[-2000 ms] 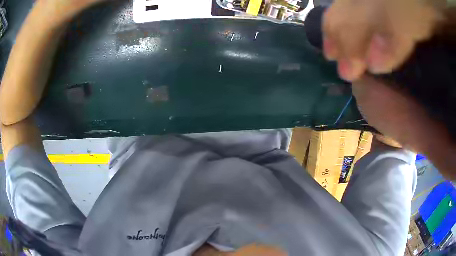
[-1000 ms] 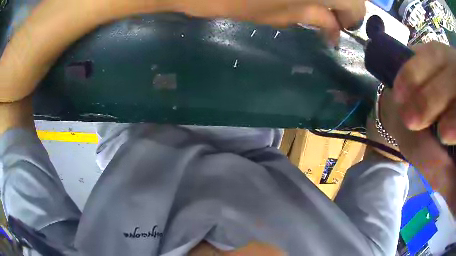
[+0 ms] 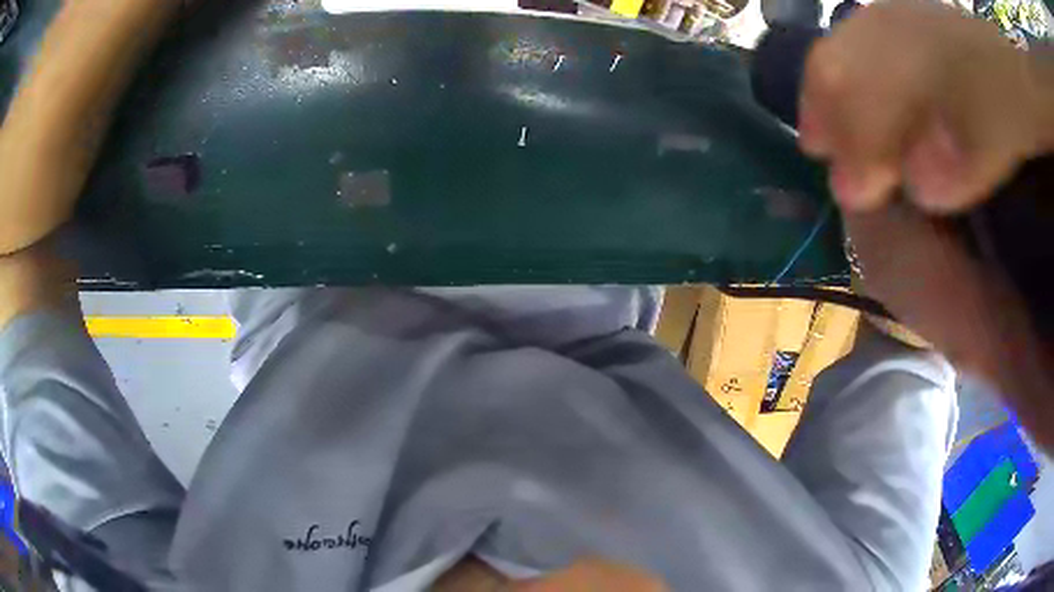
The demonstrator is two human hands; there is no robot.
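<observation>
My right hand (image 3: 925, 110) is closed around the black electric screwdriver (image 3: 786, 72) at the upper right, large and blurred. Its front end points up and left; the tip cannot be made out. A module (image 3: 699, 16) with a yellow block and metal parts shows at the top edge, cut off by the frame, just left of the screwdriver. The white fixture plate (image 3: 405, 5) also shows only as a strip at the top edge. My left forearm rises along the left side; my left hand is out of the picture beyond the top edge.
Several loose screws (image 3: 522, 137) lie on the dark green bench top (image 3: 485, 220). A blue strand (image 3: 806, 246) and the black cord (image 3: 798, 297) are at the bench's front right edge. Cardboard boxes (image 3: 740, 347) stand below it. A blue and green item (image 3: 994, 491) is at the lower right.
One second ago my left hand was by the screwdriver tip at the upper right; it has left the view. The screwdriver has moved left, beside the module, which shows again at the top.
</observation>
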